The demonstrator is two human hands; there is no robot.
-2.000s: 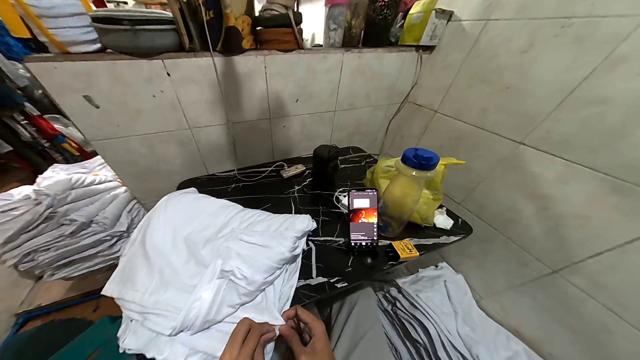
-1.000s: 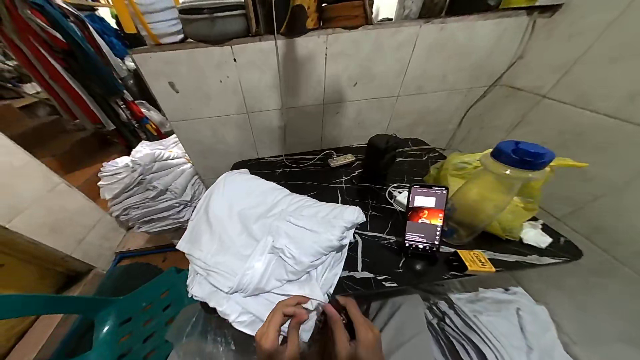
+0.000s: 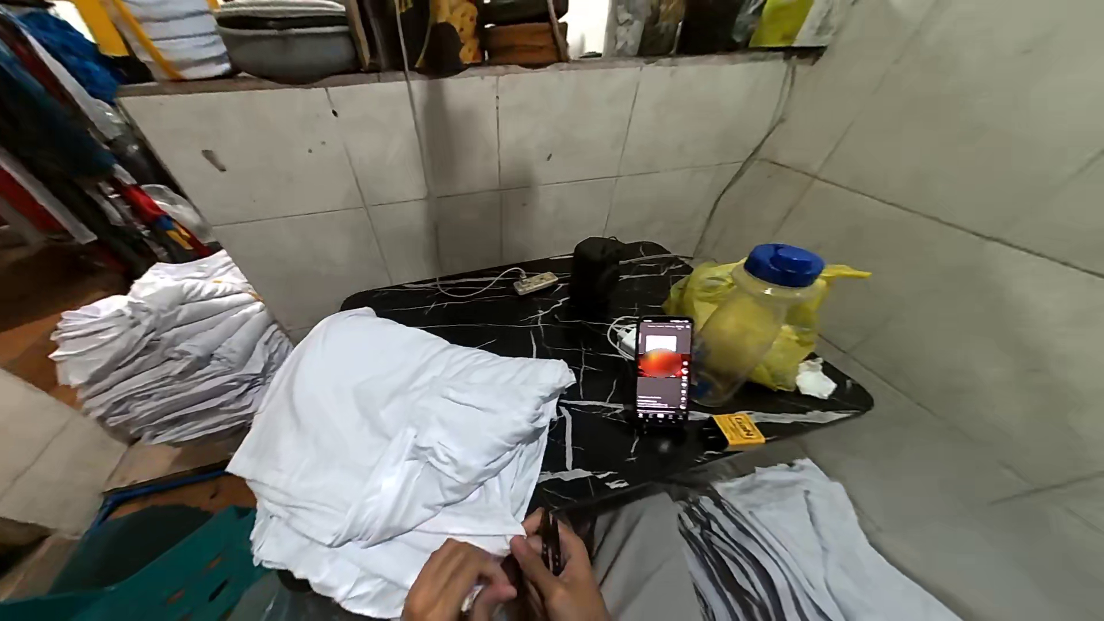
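Note:
White cloth garments lie in a loose pile at the left of the black marble-patterned table. At the pile's lower right edge, my left hand pinches the white fabric with bent fingers. Close beside it, my right hand holds a small dark tool, perhaps thread snippers, upright between thumb and fingers. Its tips are too small to make out. More folded white and grey cloths rest at the lower right, by the grey-clad lap.
A lit phone stands on the table beside a blue-lidded plastic jar, a yellow bag and a small yellow box. Behind are a black cylinder and a power socket. Stacked white garments and a green plastic chair are left.
The dark tool now shows upright in my right hand; a second ago it was not plain. My left hand stays at the cloth's edge. The view has swung left and partly back.

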